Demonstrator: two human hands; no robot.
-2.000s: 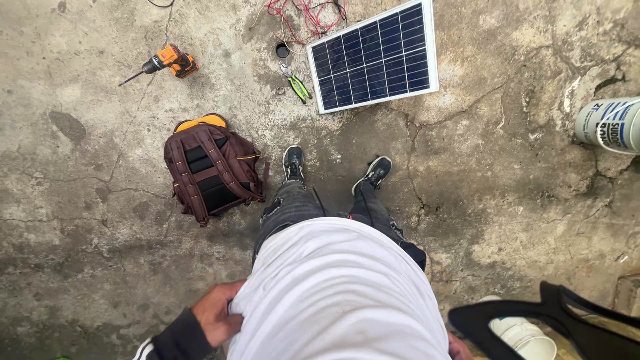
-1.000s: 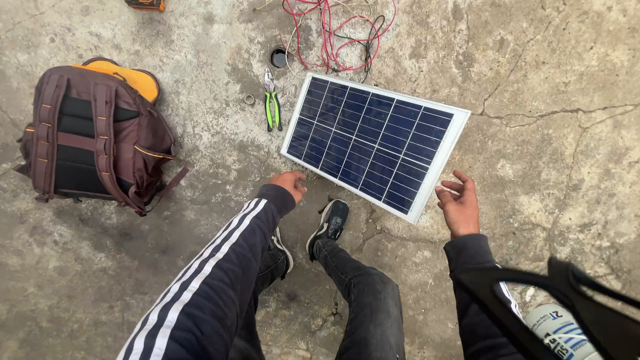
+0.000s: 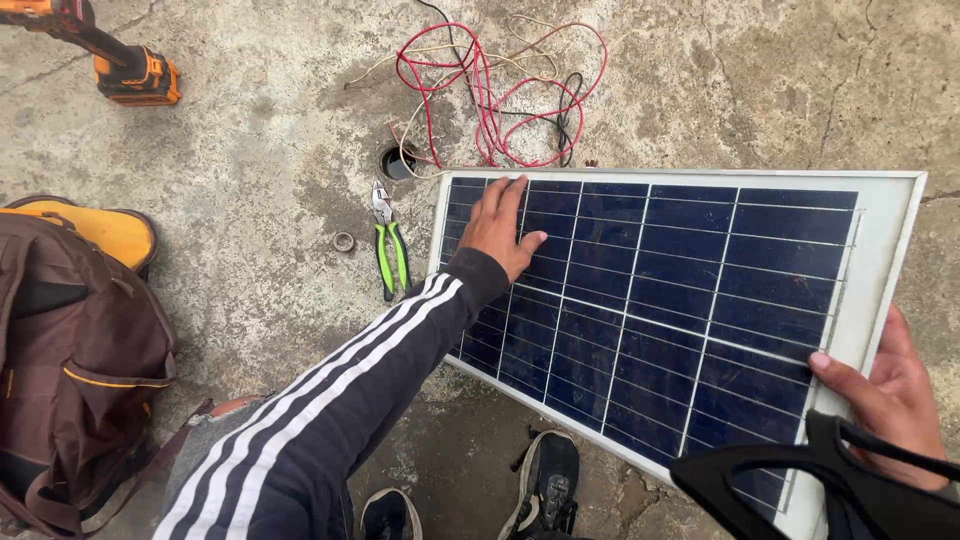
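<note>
A framed solar panel fills the middle and right of the view, its right end seemingly raised toward me. My right hand grips its right edge, thumb on the front face and fingers behind the frame. Fingers apart, my left hand rests flat on the cells near the upper left corner. Just left of the panel lie pliers with green and black handles. Red, white and black wires lie tangled beyond the panel's far edge.
A brown backpack with a yellow flap lies at the left. An orange and black cordless drill is at the upper left. A round dark hole or cup and a small ring are near the pliers. A black strap-like object blocks the lower right.
My left hand has moved from the panel's near left edge onto its face. The right hand has taken hold of the right edge. The view is now much closer to the panel.
</note>
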